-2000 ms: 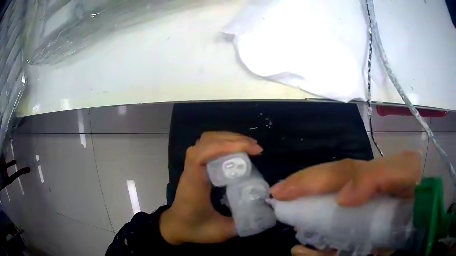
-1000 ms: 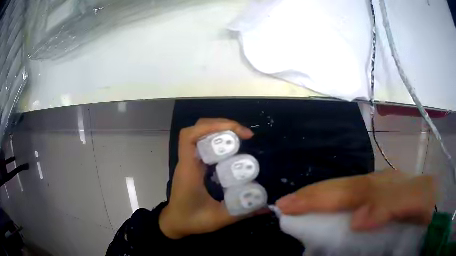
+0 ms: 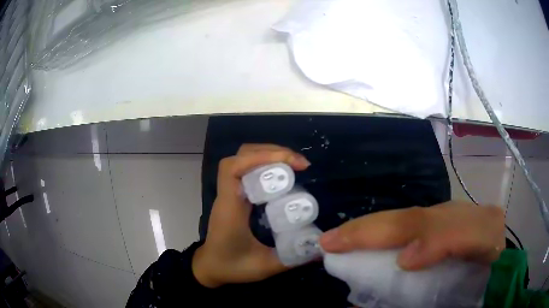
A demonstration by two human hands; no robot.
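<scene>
My left hand (image 3: 226,234) holds three white plastic units in a slanting row over the black-covered lap. The top unit (image 3: 269,182) and the middle unit (image 3: 292,210) show oval faces with small dark holes. The bottom unit (image 3: 298,245) is partly covered by my right fingertips. My right hand (image 3: 415,237) grips a whitish glue syringe (image 3: 397,280) with a green cap (image 3: 508,280) at its rear. The syringe's front end is at the bottom unit; its tip is hidden by my fingers, so contact cannot be told.
A white bench edge (image 3: 180,111) runs across above the lap. White paper (image 3: 373,54) lies on it. A clear tray (image 3: 13,66) is at the far left. A black cable (image 3: 450,90) and a grey hose (image 3: 481,96) hang over the edge at right. Grey tiled floor shows below.
The three units first turned so their end faces show, then shifted slightly down and right. The syringe tip has moved left from beside the bottom unit onto or over its face.
</scene>
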